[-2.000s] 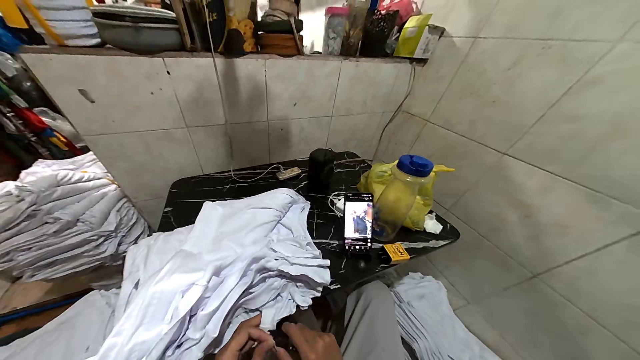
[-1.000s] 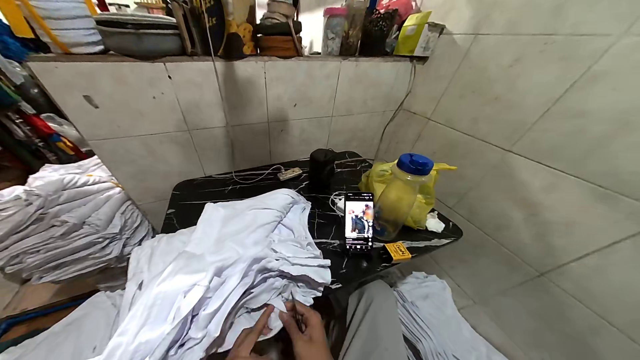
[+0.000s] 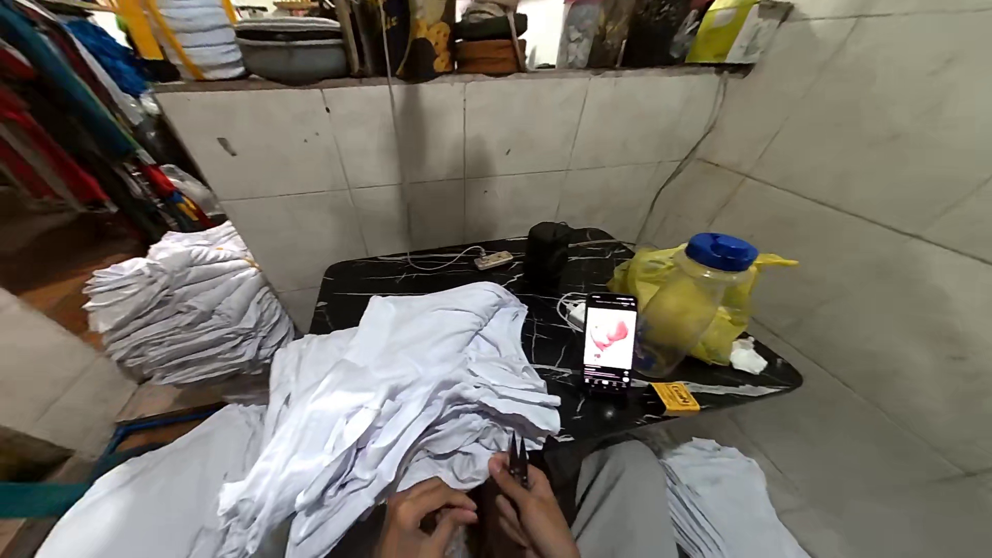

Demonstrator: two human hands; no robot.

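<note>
Small dark thread snips [image 3: 518, 459] point upward out of my right hand [image 3: 531, 508], which is closed around them. Beside it on the left is my left hand [image 3: 426, 515], its fingers curled and thumb near the fingertips; whether it pinches a thread or bit of cloth cannot be made out. Both hands are at the front edge of a heap of white garments [image 3: 434, 364] that covers the left part of a black marble-patterned table [image 3: 349, 283] and hangs over its front.
Right on the table: a lit phone [image 3: 610, 341], a blue-lidded plastic jar [image 3: 682, 310], a yellow bag [image 3: 728, 318], a small yellow box [image 3: 676, 397]. Behind: a black cylinder [image 3: 547, 252], a power strip [image 3: 494, 260]. White cloth stacks stand left [image 3: 194, 310] and lower right [image 3: 721, 496].
My hands have moved apart, and the snips now stick up clearly from my right hand. The picture on the phone has changed.
</note>
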